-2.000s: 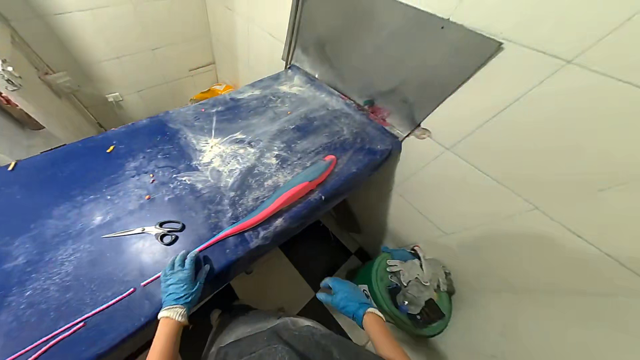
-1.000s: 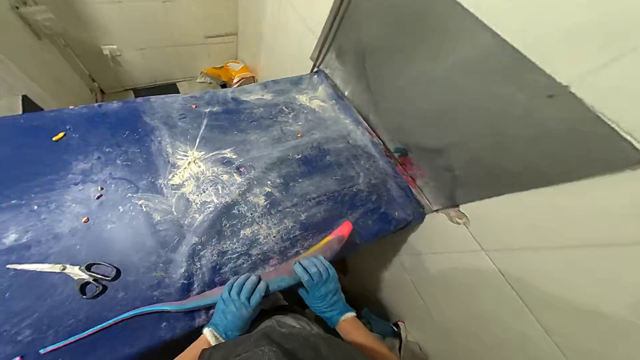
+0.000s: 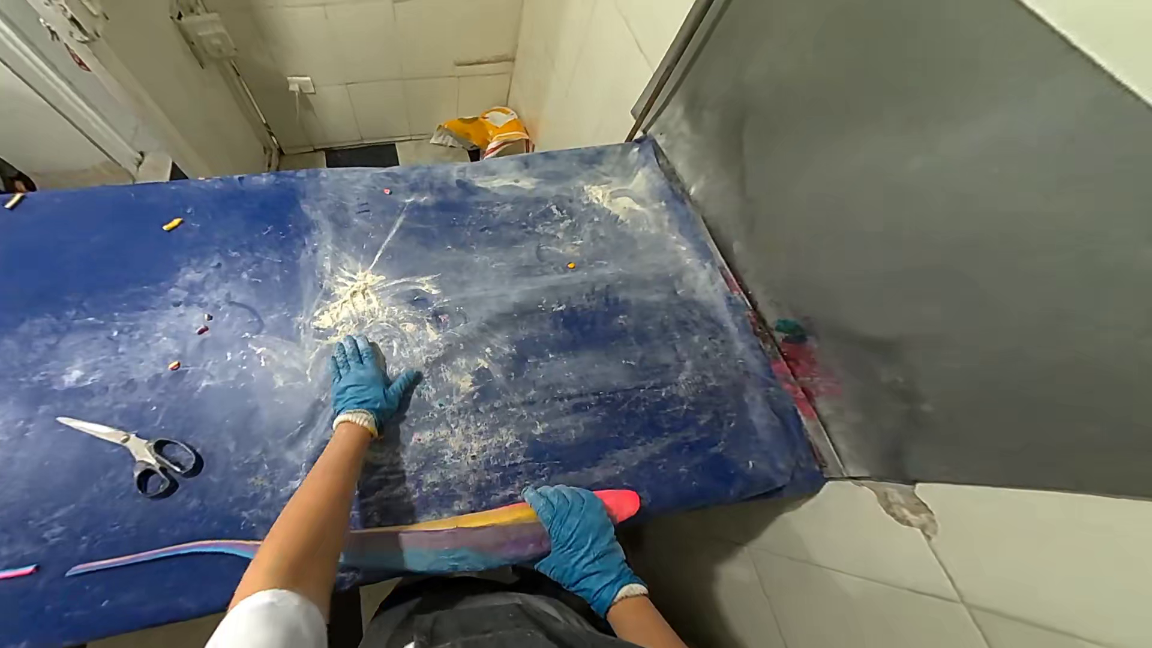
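A long, tapering roll of soft, multicoloured striped material (image 3: 450, 545) lies along the near edge of the blue table, thick at the right and thin at the left. My right hand (image 3: 580, 544), in a blue glove, grips its thick end near the pink tip. My left hand (image 3: 367, 385), also gloved in blue, rests palm down on the table beside a patch of white powder (image 3: 355, 299), fingers apart and holding nothing. My left forearm passes over the roll and hides part of it. Scissors with dark handles (image 3: 144, 454) lie partly spread to the left.
The blue table (image 3: 576, 360) is dusted with powder and small coloured bits. A short pink strip (image 3: 18, 572) lies at the far left. A grey panel (image 3: 945, 270) stands along the right edge. Behind the table is a yellow and white bag (image 3: 490, 132).
My left hand has left the roll and moved forward to the powder patch. My right hand stays on the thick end. The roll shows more yellow and purple along its top than before.
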